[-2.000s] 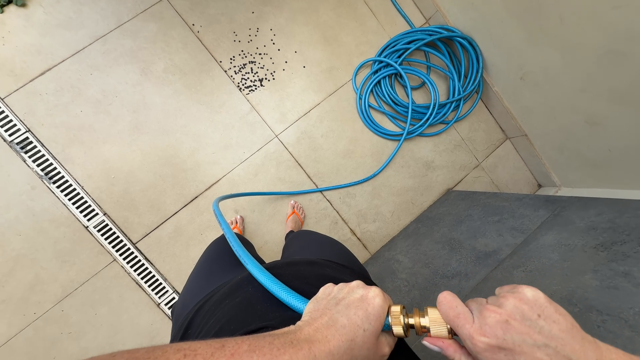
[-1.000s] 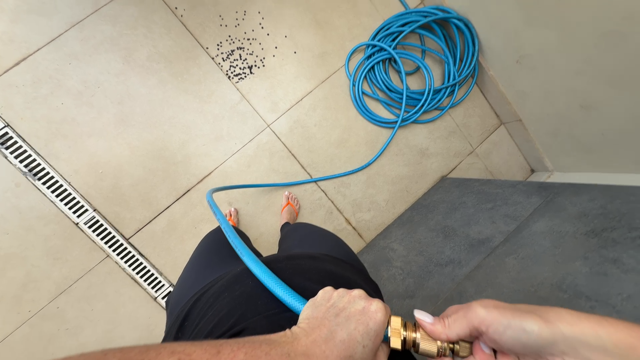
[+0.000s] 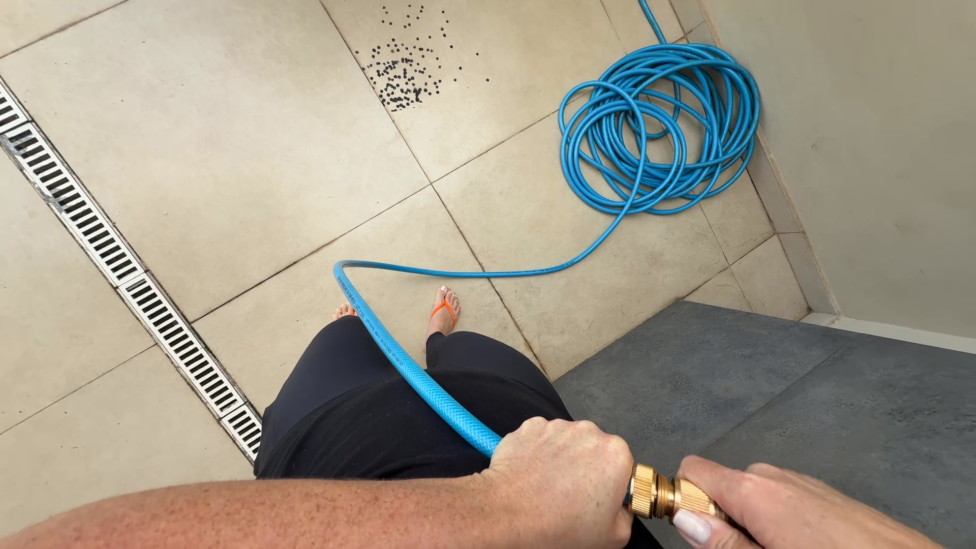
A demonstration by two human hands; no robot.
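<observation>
My left hand (image 3: 560,476) is closed in a fist around the end of a blue braided garden hose (image 3: 438,400). A knurled brass hose fitting (image 3: 665,492) sticks out of that fist on the right. The thumb and fingers of my right hand (image 3: 751,499) pinch the outer end of the fitting, and they hide its tip. From my left hand the hose runs over my lap, bends near my feet and leads along the floor to a loose coil (image 3: 732,114) of the same hose.
Beige floor tiles (image 3: 252,137) lie below, with a slotted drain grate (image 3: 171,328) at the left. Small dark pellets (image 3: 404,80) are scattered near the top. A beige wall (image 3: 877,152) rises at the right, above a dark grey stone-like surface (image 3: 762,374).
One second ago my right fingers were farther along the brass fitting, with more of its narrow end showing; now they are closed on its knurled outer part. My left hand keeps its hold on the hose.
</observation>
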